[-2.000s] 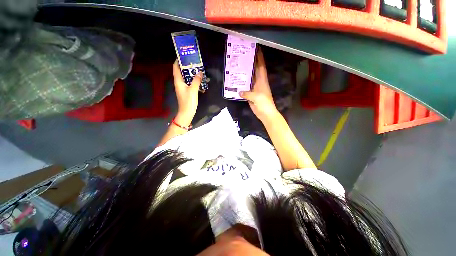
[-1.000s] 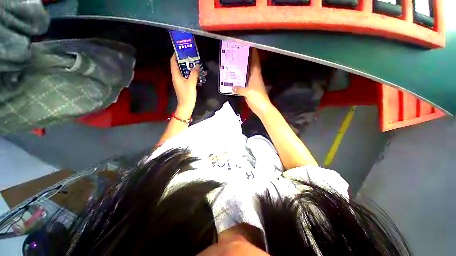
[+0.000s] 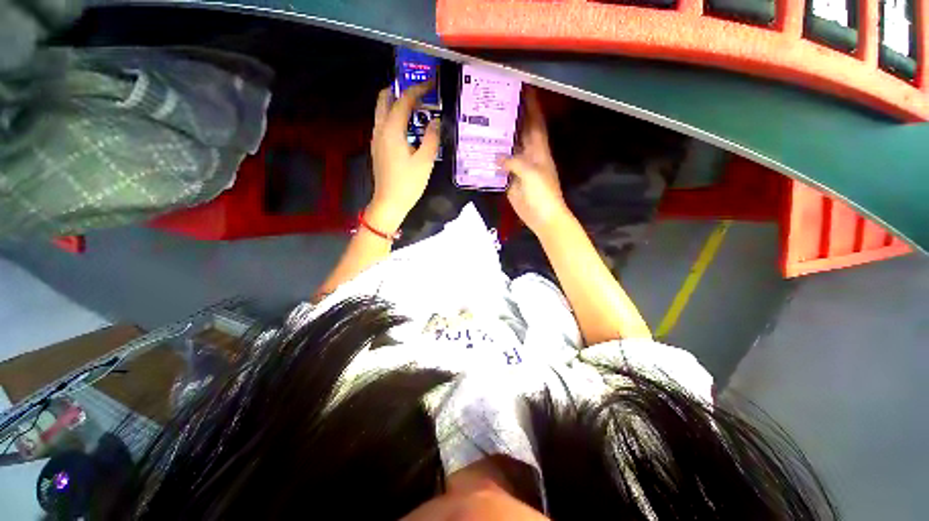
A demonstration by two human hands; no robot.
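Note:
My left hand (image 3: 402,163) holds a keypad phone (image 3: 416,79) with a lit blue screen, just below the bench edge. A finger lies across the lower part of its screen, and the fingers cover much of the keys. My right hand (image 3: 535,178) holds a smartphone (image 3: 489,127) upright beside it. Its screen shows a pink-white chat page with a keyboard in the lower half, and my thumb is at the screen's lower right. The two phones are close together but apart.
The green bench (image 3: 652,97) crosses the top, bearing an orange-red phone tray (image 3: 632,39) with dark phones in pockets. Orange-red crates (image 3: 840,232) stand below. A person's plaid sleeve (image 3: 153,153) is at left. A yellow line (image 3: 696,277) marks the floor. Boxes and cables lie lower left.
The left hand and keypad phone have moved right, nearer the smartphone, and a finger now reaches over its screen. The smartphone page now shows a keyboard.

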